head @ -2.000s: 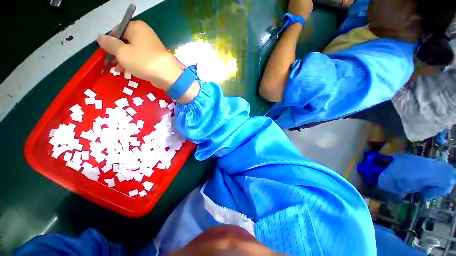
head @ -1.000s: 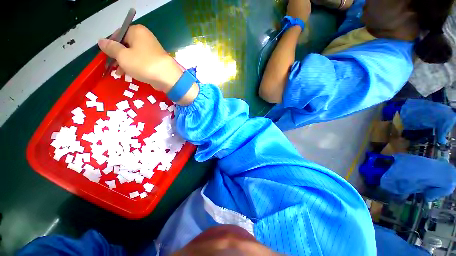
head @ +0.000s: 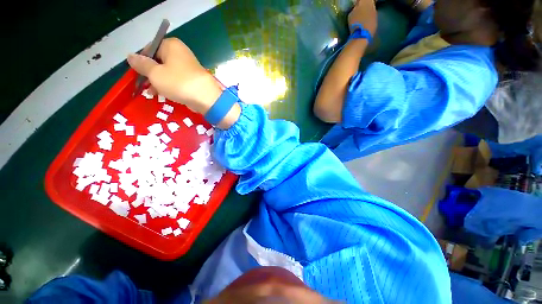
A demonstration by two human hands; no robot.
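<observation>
My right hand, with a blue wrist strap, holds grey tweezers over the upper end of the red tray. The tweezers' tips point down inside the tray, near its upper edge; whether a piece is between them is too small to tell. Many small white pieces lie in a heap in the tray, with several loose ones toward the top. My left hand is not in view; only a blue sleeve shows at the bottom left.
The tray lies on a green surface with a white curved edge strip beyond it. Yellow marks and bright glare lie right of my hand. A person in a blue smock sits at the right, forearm on the surface. A dark object shows at the left edge.
The whole view has shifted, so the tray and my right hand appear slightly farther right and lower. The neighbour's hand shows more at the top. A dark object has come in at the lower left.
</observation>
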